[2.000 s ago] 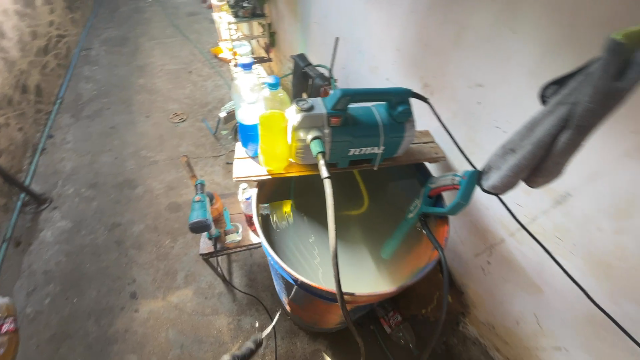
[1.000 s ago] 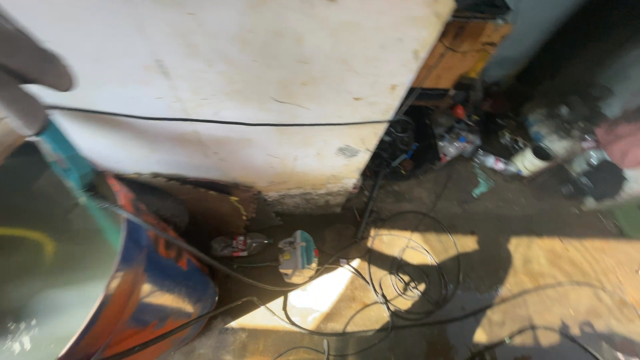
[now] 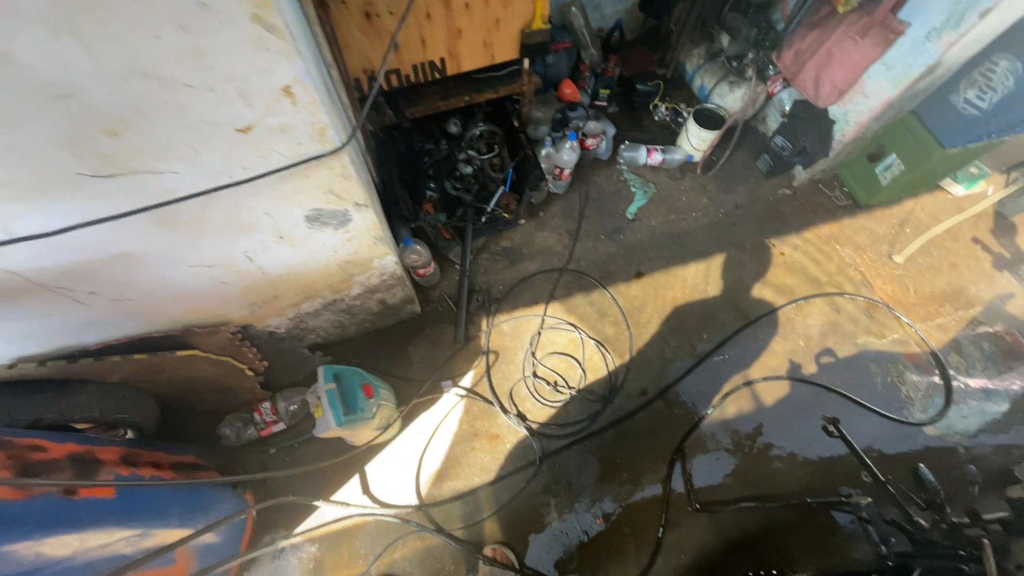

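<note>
Neither of my hands shows in the head view now, so what they hold is hidden. A black hose (image 3: 748,320) loops over the wet concrete floor, and thin cable lies coiled (image 3: 560,376) beside it. A teal and white plastic container (image 3: 356,404) stands on the floor against a clear plastic bottle (image 3: 268,416) lying on its side. At the lower left is the side of the blue and orange drum (image 3: 120,520). Part of a sandalled foot (image 3: 499,556) shows at the bottom edge.
A black cable (image 3: 200,192) crosses the white wall (image 3: 184,104). Plastic bottles (image 3: 565,160), a white bucket (image 3: 704,128) and a green crate (image 3: 900,164) stand farther back. Black metal parts (image 3: 912,504) are at the lower right. A tyre (image 3: 76,408) lies beside the drum.
The view has swung right, away from the drum's opening and the pressure washer. The gloved hand seen at the right, then at the left edge, is out of view.
</note>
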